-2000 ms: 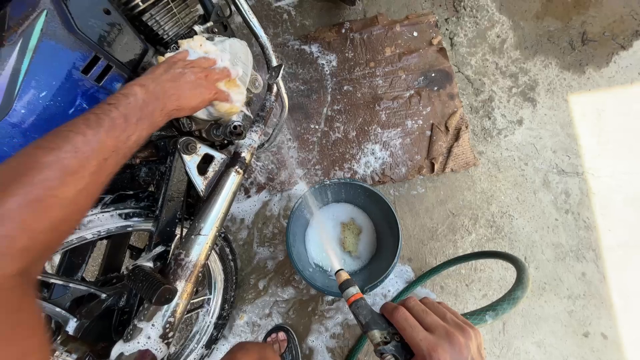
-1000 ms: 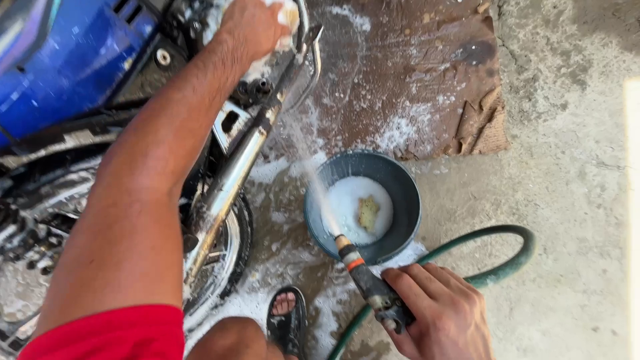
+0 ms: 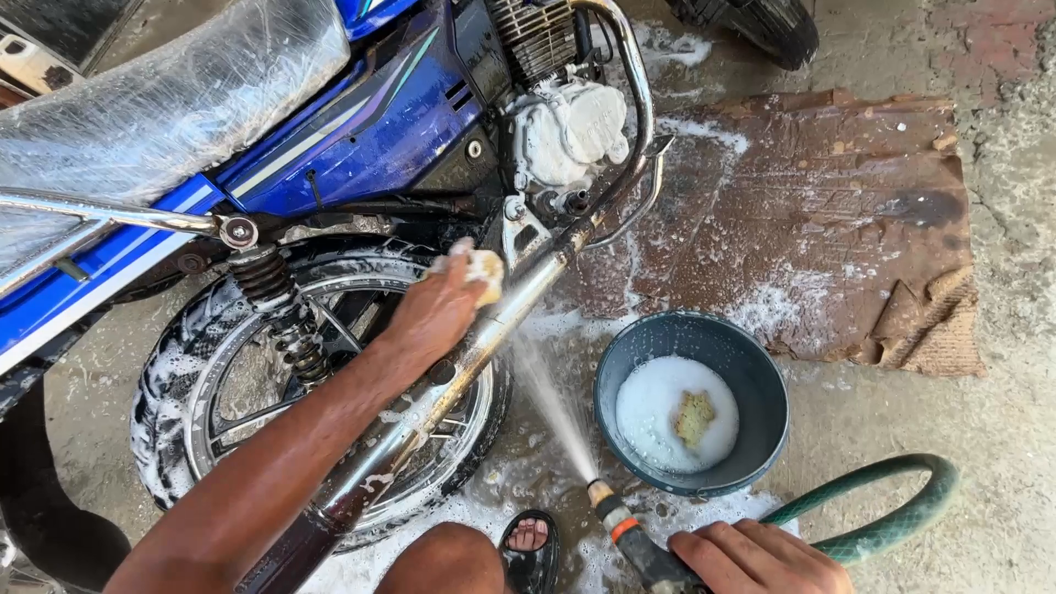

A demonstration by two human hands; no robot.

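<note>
My left hand (image 3: 441,301) holds a soapy yellowish sponge (image 3: 487,276) at the upper part of the chrome exhaust pipe (image 3: 462,371) of a blue motorcycle (image 3: 363,140). My right hand (image 3: 759,557), at the bottom, grips a hose spray nozzle (image 3: 631,532), partly cut off by the frame edge. A water jet leaves its tip and reaches the exhaust pipe. White foam coats the engine cover (image 3: 569,132). Suds also cling to the rear wheel's tire (image 3: 157,412). Beside the nozzle, a dark bucket (image 3: 606,396) contains foam and a second yellowish piece of sponge (image 3: 695,418).
A green hose (image 3: 899,524) loops at the lower right. Wet, torn cardboard (image 3: 825,223) lies on the concrete floor (image 3: 1015,429). Another tire (image 3: 775,29) stands at the top. My sandaled foot (image 3: 528,549) is near the bottom middle.
My left hand has moved with the sponge from the engine cover down to the exhaust pipe. The jet still runs from the nozzle in my right hand. The view has shifted.
</note>
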